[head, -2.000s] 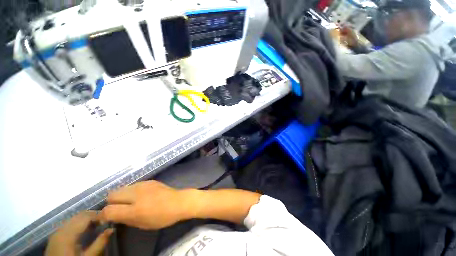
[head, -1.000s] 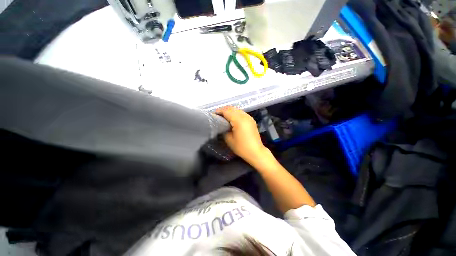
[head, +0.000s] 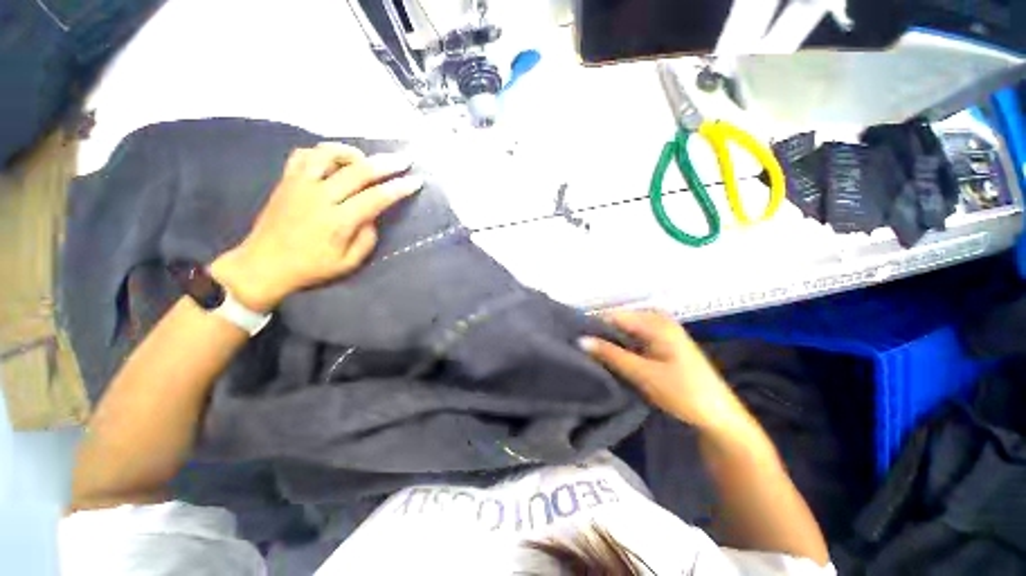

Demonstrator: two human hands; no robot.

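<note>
A dark grey garment (head: 473,338) with pale dashed topstitching lies on the white table and over the wearer's lap. My left hand (head: 321,219) rests on top of the cloth at the left, fingers pointing toward the machine needle area, a white band on the wrist. My right hand (head: 658,354) pinches the garment's edge at the front table edge, thumb on top. The presser foot and needle area (head: 482,104) stands just beyond the cloth; the cloth does not visibly reach under it.
Scissors with green and yellow handles (head: 689,141) lie right of the needle area. Black label bundles (head: 861,180) lie at the table's right end. A blue crate (head: 900,377) is below. Brown cardboard (head: 39,281) is at the left. Dark thread scraps (head: 568,207) lie on the white table.
The garment has come onto the table in front of the needle area. My left hand has come into view on top of it. My right hand has moved right, still pinching cloth. The view has shifted.
</note>
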